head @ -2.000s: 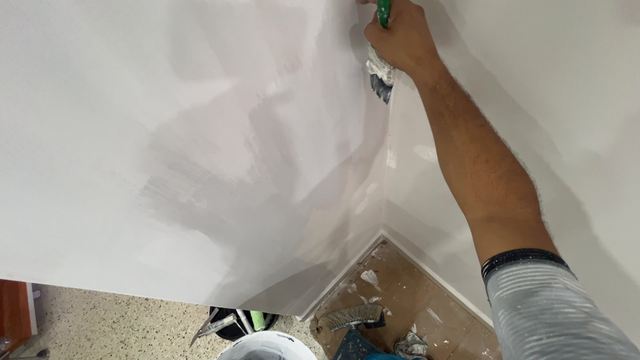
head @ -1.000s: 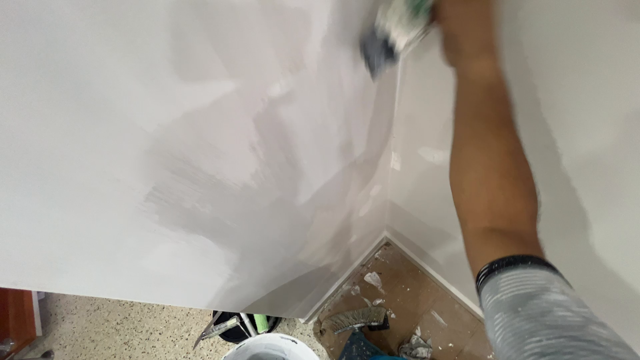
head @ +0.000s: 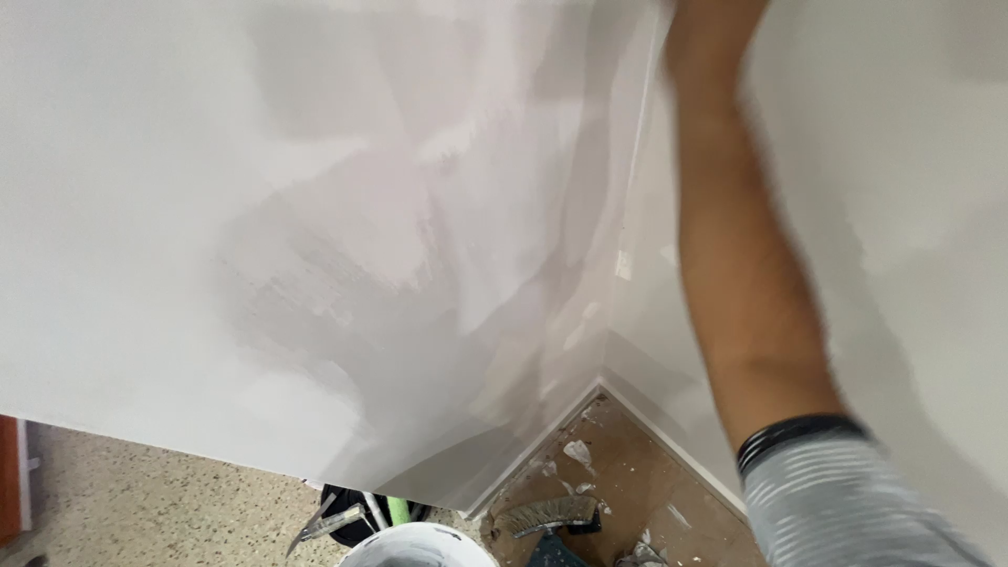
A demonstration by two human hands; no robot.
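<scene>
My right forearm reaches up along the inner corner where two pale walls meet. Only the wrist and the back part of my right hand show, blurred, at the top edge; its fingers, and whatever they hold, lie outside the frame. The left wall has uneven patches of lighter and greyer coating. Beside my forearm is the right wall. A white bucket with smears on its rim stands at the bottom edge. My left hand is out of the picture.
A brush with tan bristles lies on the brown floor covering, among white scraps. Left of it, a black container holds tools, one with a green part. Baseboards edge the corner. Speckled floor extends left.
My right hand has moved up, mostly out of the frame. The paintbrush with a green handle, seen in it two seconds ago, no longer shows.
</scene>
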